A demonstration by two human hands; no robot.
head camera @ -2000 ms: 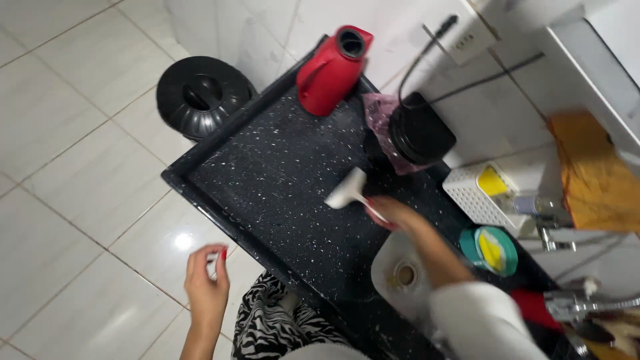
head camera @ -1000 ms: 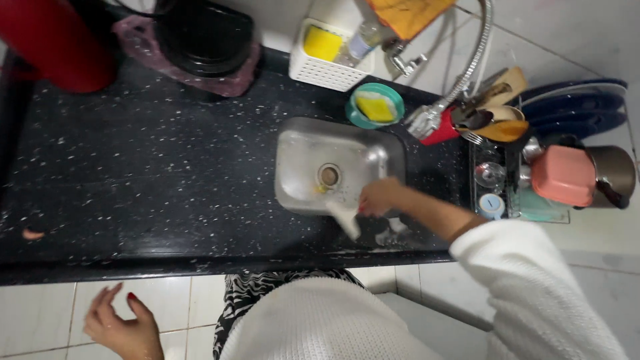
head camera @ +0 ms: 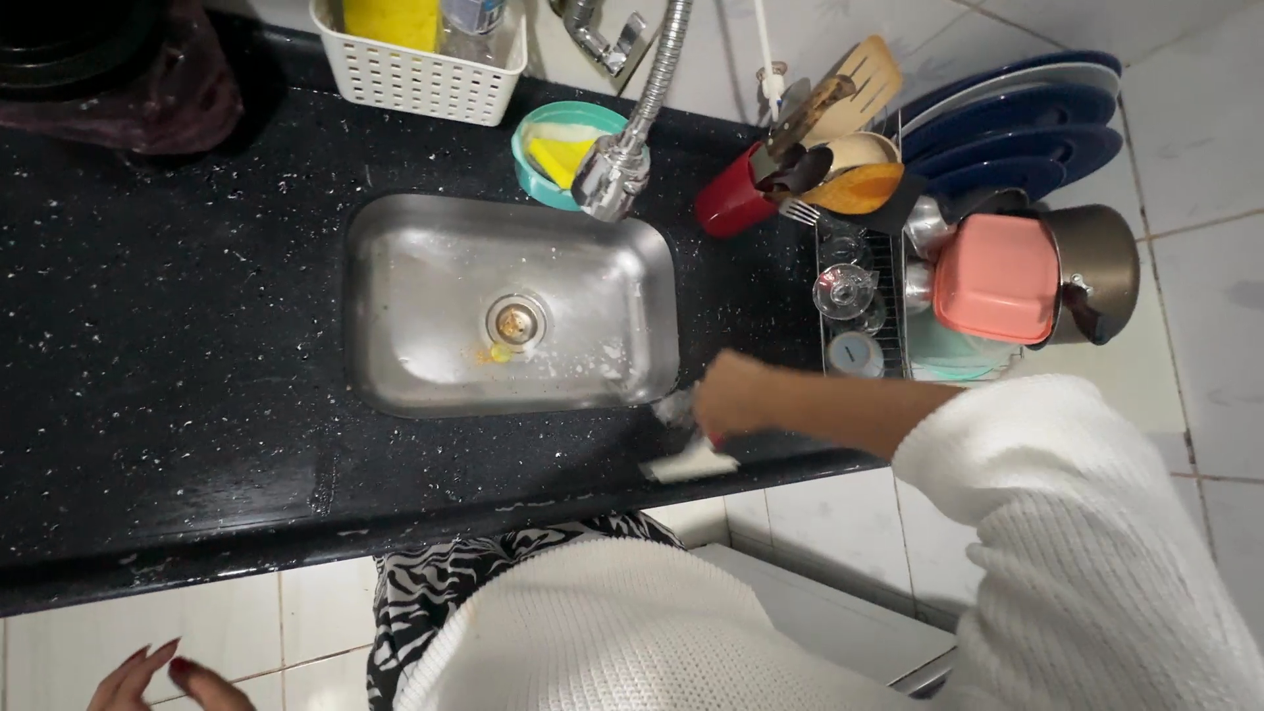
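My right hand (head camera: 736, 397) is shut on the handle of a small white squeegee (head camera: 689, 462), whose blade lies on the black speckled countertop (head camera: 237, 395) near its front edge, right of the sink. Whitish wet residue shows on the counter beside the hand. The stainless steel sink (head camera: 425, 365) has suds at its right and small yellow food bits by the drain (head camera: 515, 322). My left hand (head camera: 163, 681) hangs over the floor at the lower left, fingers apart and holding nothing; the frame cuts it off.
Behind the sink are a white basket (head camera: 425, 84), a teal bowl (head camera: 538, 183) with a yellow sponge and a hose faucet (head camera: 612, 178). To the right stand a red utensil holder (head camera: 733, 197) and a dish rack (head camera: 889, 336) with glasses, blue plates (head camera: 1066, 118), a pink container (head camera: 995, 278) and a pot (head camera: 1096, 272).
The view has swung toward the sink and rack. My right hand has carried the squeegee from the counter left of the sink to the front strip right of it. My left hand stays empty.
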